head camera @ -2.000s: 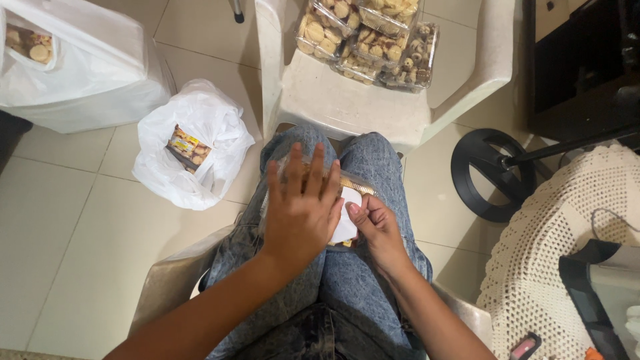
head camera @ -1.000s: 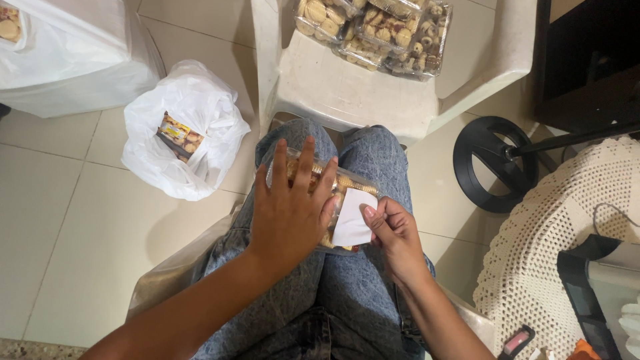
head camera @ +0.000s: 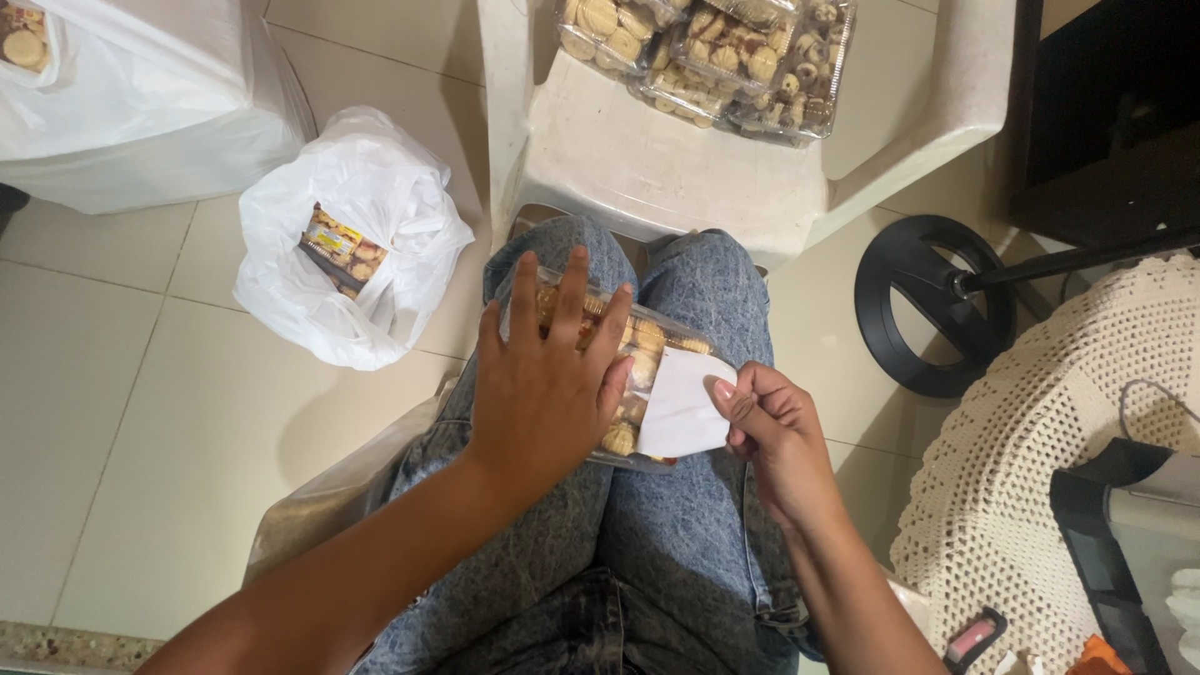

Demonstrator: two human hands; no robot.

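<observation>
A clear plastic clamshell box of cookies (head camera: 645, 339) rests across my thighs. My left hand (head camera: 548, 384) lies flat on the left part of its lid, fingers spread, hiding much of the box. Between the thumb and fingers of my right hand (head camera: 764, 412) is the right edge of a white paper label (head camera: 689, 403), whose left part lies over the right end of the box. How much of the label touches the lid, I cannot tell.
Several cookie boxes (head camera: 722, 56) are stacked on a white plastic chair (head camera: 666, 159) ahead. At left, a white plastic bag (head camera: 375, 187) on the tiled floor holds labelled cookie packs. A black stand base (head camera: 928, 300) and crocheted tablecloth (head camera: 1012, 422) are at right.
The label's white back, partly hidden two seconds ago, shows more fully over the box's right end. My left hand stays on the box and my right hand keeps its pinch.
</observation>
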